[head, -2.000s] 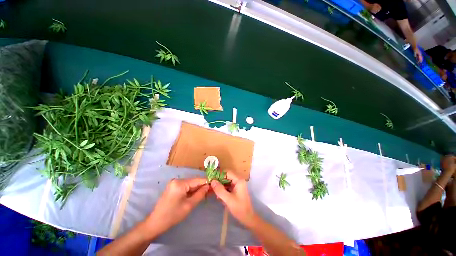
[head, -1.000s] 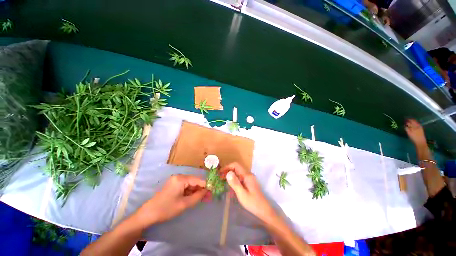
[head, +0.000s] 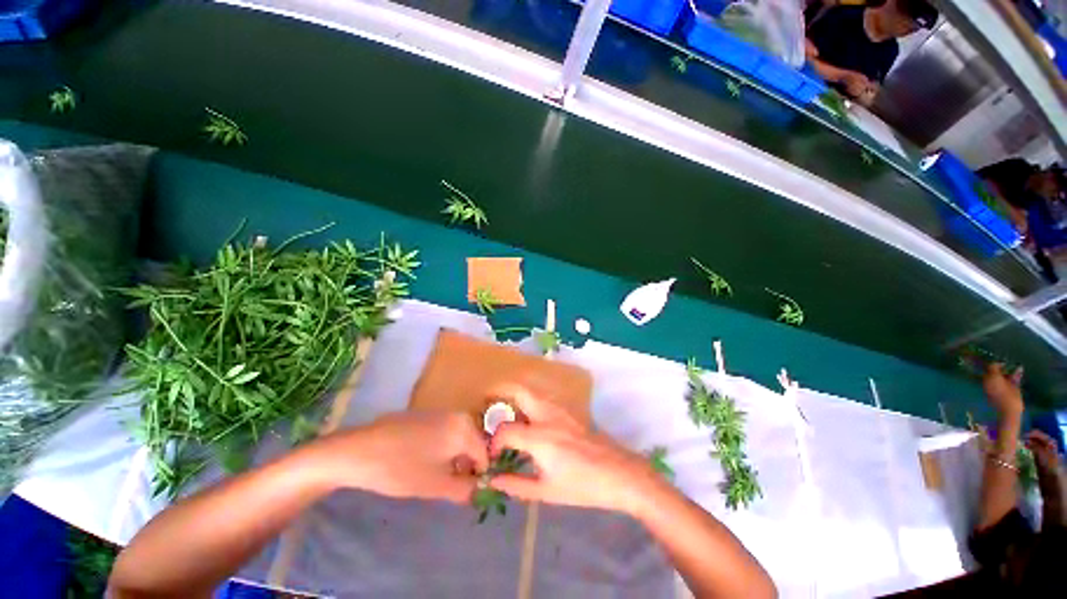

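My left hand [head: 427,454] and my right hand [head: 564,456] are close together in front of me, fingertips pinching a small green leaf sprig [head: 491,500] between them. The fingers hide part of the sprig. A white disc [head: 500,415] shows just beyond the fingertips, over the near edge of the cardboard work pad [head: 468,369]. A large tangled pile of leaf stems [head: 252,339] lies to the left. A narrow row of small leaf pieces [head: 725,439] lies to the right. One loose leaf piece [head: 660,461] shows beside my right forearm.
Beyond the pad are a small cardboard piece [head: 495,281], a white cap [head: 583,326] and a glue bottle [head: 647,301]. Sprigs lie spaced on the dark green conveyor belt [head: 351,146]. A plastic bag [head: 88,281] stands far left. Another person's arm [head: 1002,445] reaches in at right; people are across the belt.
The view has tilted up. My hands have come closer together around the sprig, with the wrists turned inward. Sprigs on the belt have shifted right. The neighbour's arm has moved.
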